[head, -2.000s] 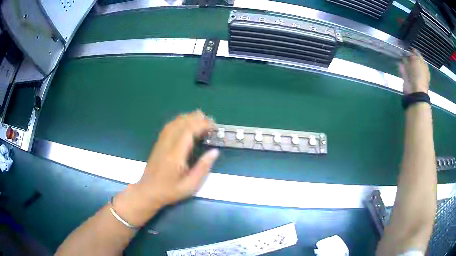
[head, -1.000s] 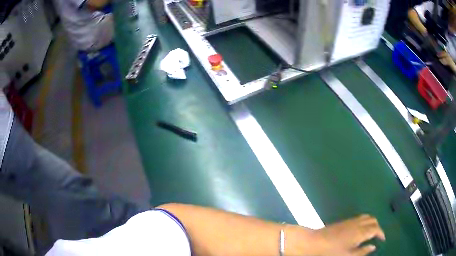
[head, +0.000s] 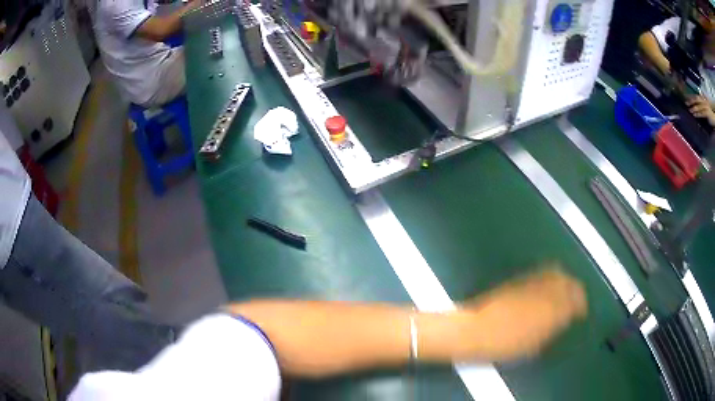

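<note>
My left hand (head: 529, 313) is blurred over the green bench surface, just right of the near metal rail (head: 400, 251). I cannot tell if its fingers are closed or hold anything. My right hand is not in view. A long narrow grey bar (head: 623, 223) lies between the two farther rails. The dark ribbed stack of fixtures (head: 690, 352) is at the lower right edge, cut off. A small black locating block (head: 627, 333) sits beside it.
Bench machine (head: 549, 70) with red emergency stop button (head: 335, 128); blurred parts in its bay. White crumpled wipe (head: 276, 130), studded fixture (head: 226, 121) and black strip (head: 277, 233) at left. Blue bin (head: 636, 113), red bin (head: 676, 155). Seated person (head: 141, 47) upper left; another upper right.
The view has swung left from the work area, and my right hand has left the picture. The grey bar now shows between the farther rails. Blurred parts now show in the machine's bay.
</note>
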